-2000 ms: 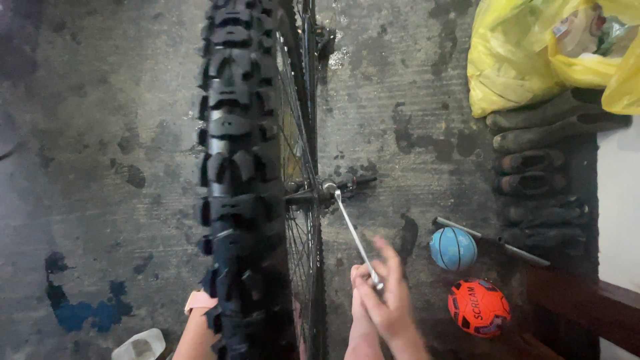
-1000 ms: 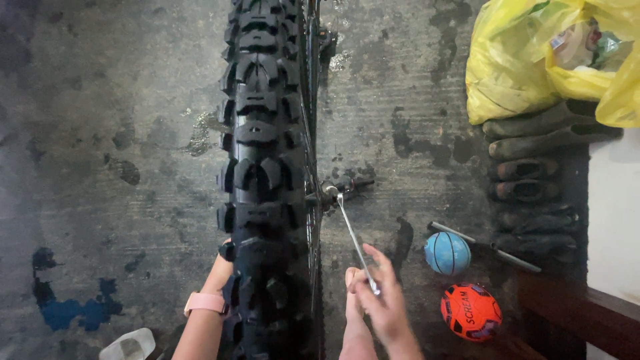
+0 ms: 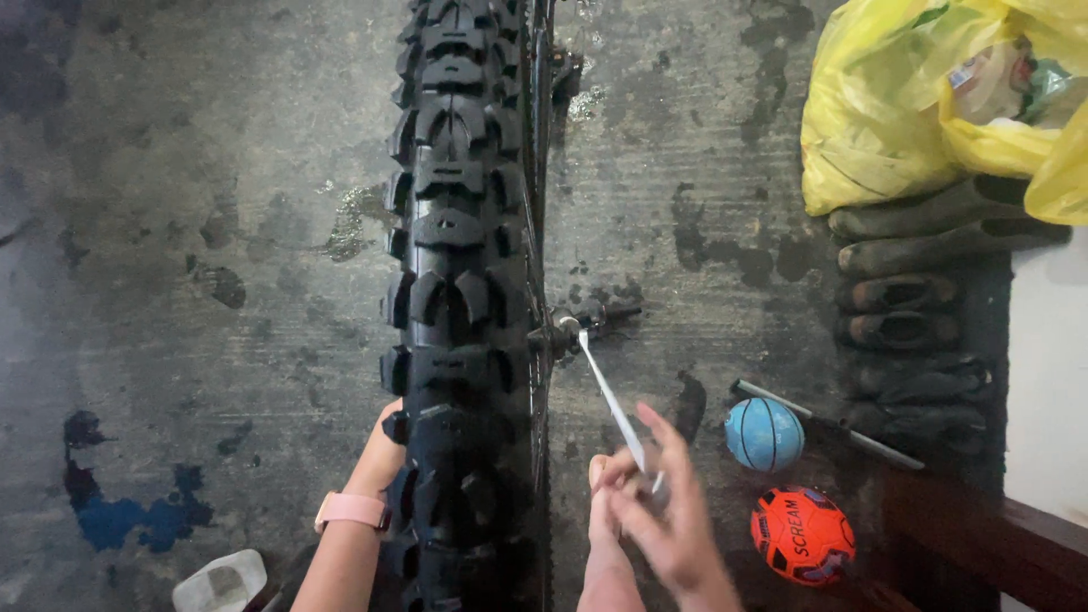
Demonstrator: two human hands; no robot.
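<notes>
A bicycle wheel with a black knobby tyre point(image 3: 450, 229) stands upright in the middle of the view. My left forearm, with a pink watch band point(image 3: 353, 512), reaches up along its left side, and the tyre hides the left hand. Right of the wheel, a metal wrench point(image 3: 614, 399) slants from the axle hub point(image 3: 568, 330) down to my right hand point(image 3: 667, 510). The fingers of this blurred hand curl loosely around the wrench's lower end, the index finger raised. Just left of it is another bare limb point(image 3: 605, 544); whether it is a foot cannot be told.
On the right lie a blue ball point(image 3: 765, 434), an orange ball point(image 3: 802, 535) and a thin metal tube point(image 3: 880, 449). Above them are dark shoes point(image 3: 905, 293), boots point(image 3: 918, 229) and yellow plastic bags point(image 3: 858, 110). A whitish plastic piece point(image 3: 221, 582) lies at lower left on the wet-stained floor.
The tyre appears farther right in the view than two seconds ago, and more of my left forearm shows beside it. My right hand stays at the wrench's lower end.
</notes>
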